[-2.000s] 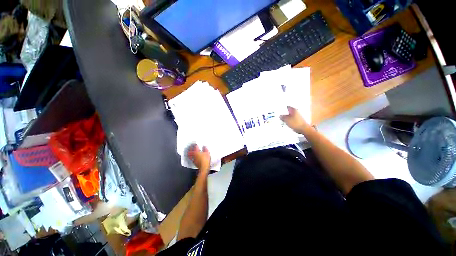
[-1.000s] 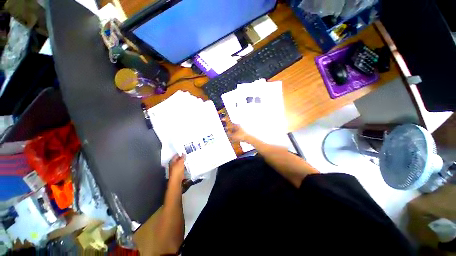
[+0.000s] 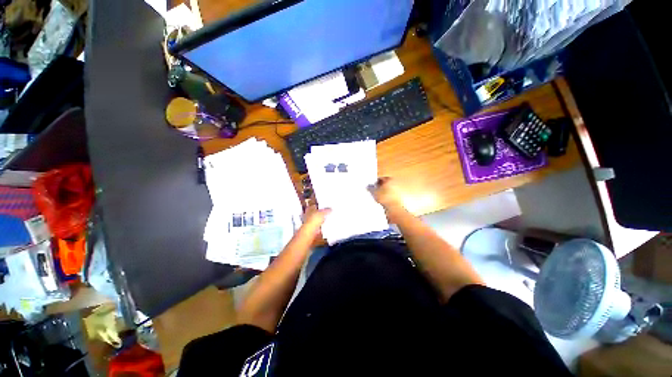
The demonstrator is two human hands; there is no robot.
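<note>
A smaller bundle of white printed sheets [image 3: 345, 193] with small dark garment pictures lies at the desk's front edge, its top over the keyboard's lower edge. My left hand [image 3: 317, 218] holds its left side near the bottom. My right hand [image 3: 383, 191] holds its right side. The fingers of both hands are partly hidden or blurred. To the left, a thick uneven paper stack [image 3: 250, 199] lies untouched; its top sheet shows a row of dark pictures and a faint yellowish-green area.
Behind the sheets are a black keyboard [image 3: 368, 118] and a lit monitor [image 3: 309, 48]. A mouse [image 3: 483, 147] and calculator [image 3: 527, 132] lie on a purple mat [image 3: 471, 171]. A yellow-lidded jar [image 3: 181, 113] stands by the grey partition [image 3: 136, 162]. A fan [image 3: 577, 289] stands at right.
My left hand has moved from the left stack to the smaller bundle. My right hand has moved to that bundle's right side. The bundle now looks narrower and more even. The view has shifted.
</note>
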